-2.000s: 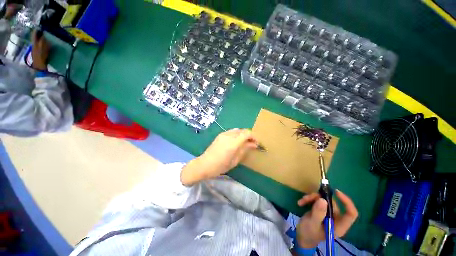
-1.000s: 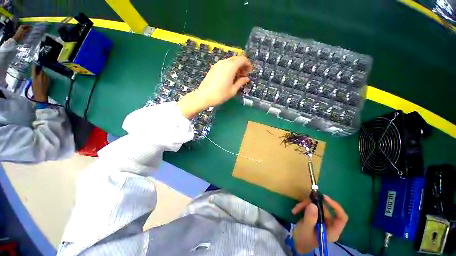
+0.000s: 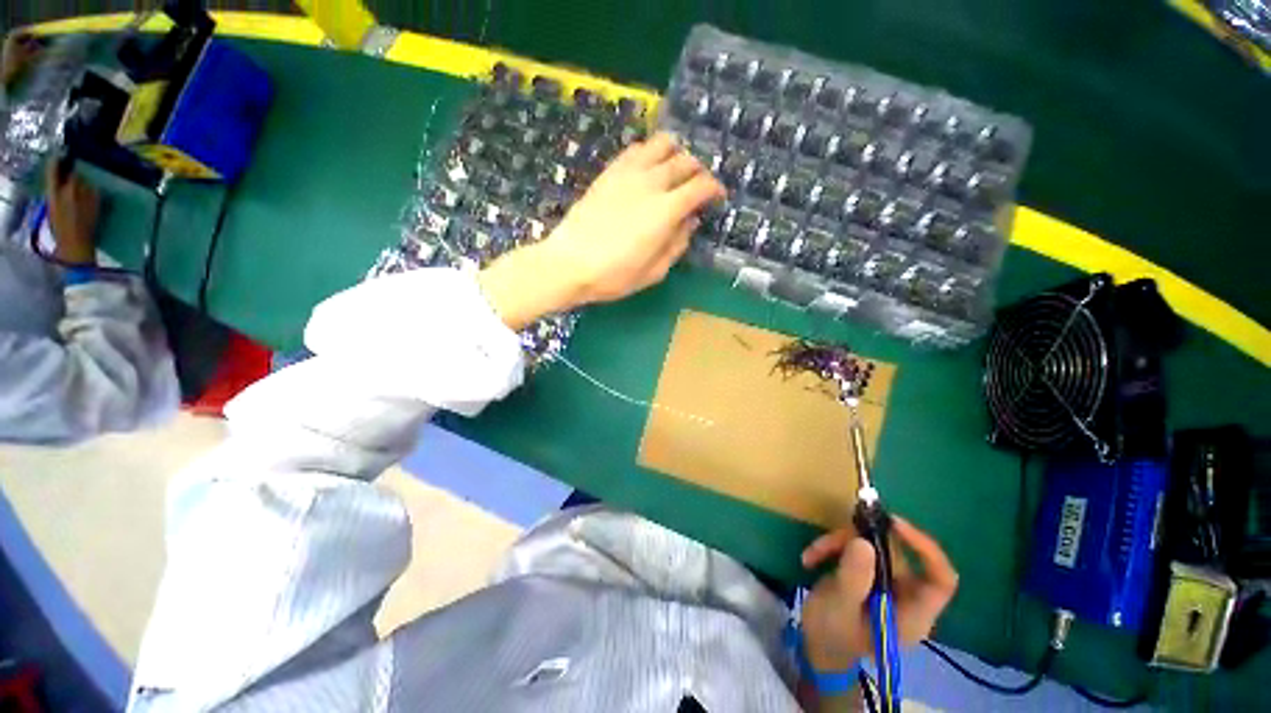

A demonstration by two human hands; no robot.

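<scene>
My left hand is at the left edge of the grey blister tray stack, fingers bent over its modules; whether it grips one is hidden. My right hand holds the soldering iron, its tip at the pile of small leaded components on the tan work board. Solder wire lies loose from the left blister tray onto the board. My left forearm covers part of that tray.
A black fan stands at the right, behind a blue soldering station. The iron stand is beside it. Another blue and yellow station is at upper left. A neighbour's sleeve is at the left. Yellow tape edges the bench.
My left hand has left the work board, let go of the solder wire and reached up to the tray stack. My right hand still holds the iron at the pile. The view has shifted.
</scene>
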